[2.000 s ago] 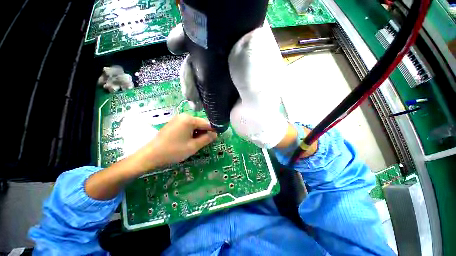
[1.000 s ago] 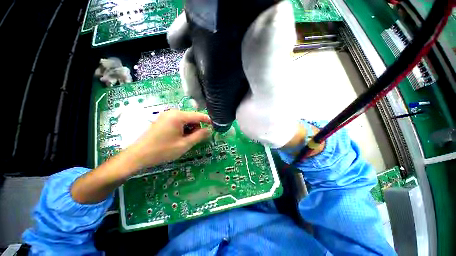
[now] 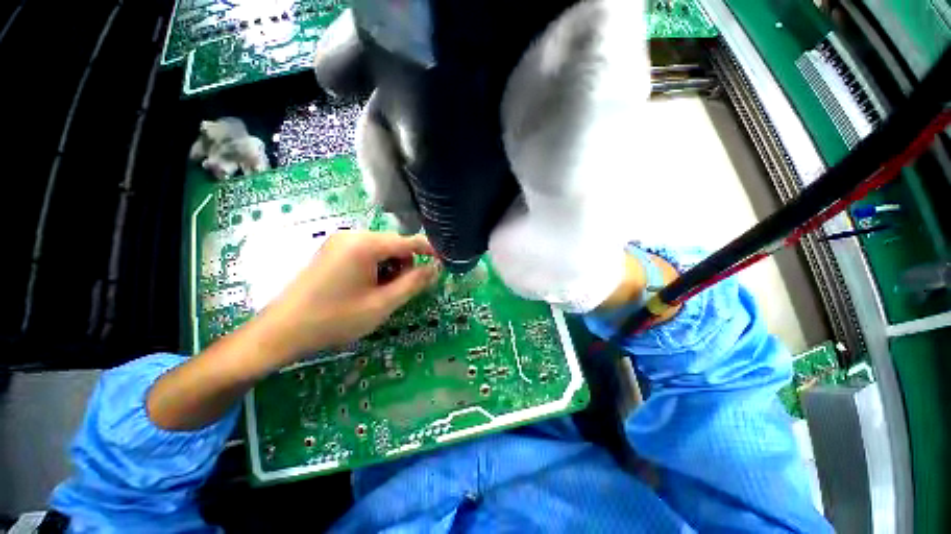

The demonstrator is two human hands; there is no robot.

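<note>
A large green circuit board (image 3: pixel 417 391) with white edge lines lies in front of me. My right hand (image 3: pixel 563 167), in a white glove, is wrapped around a thick black electric screwdriver (image 3: pixel 448 156), its ribbed nose pointing down at the board. My bare left hand (image 3: pixel 349 287) is over the board, thumb and forefinger close together beside the screwdriver's nose. Whether they pinch a screw is too small to tell. The screwdriver's tip is partly hidden. A black and red cable (image 3: pixel 803 203) passes over my right forearm.
A screw tray (image 3: pixel 318 134) with silver specks and a crumpled grey-white bundle (image 3: pixel 227 148) lie beyond the board. Another green board (image 3: pixel 250 47) is at the back left. Finned heatsinks (image 3: pixel 839 89), a blue pen (image 3: pixel 874 212) and a grey block (image 3: pixel 845 448) are at the right.
The board and surroundings have shifted slightly left in view. The screwdriver and both hands stay together over nearly the same part of the board. The cable hangs lower at the right.
</note>
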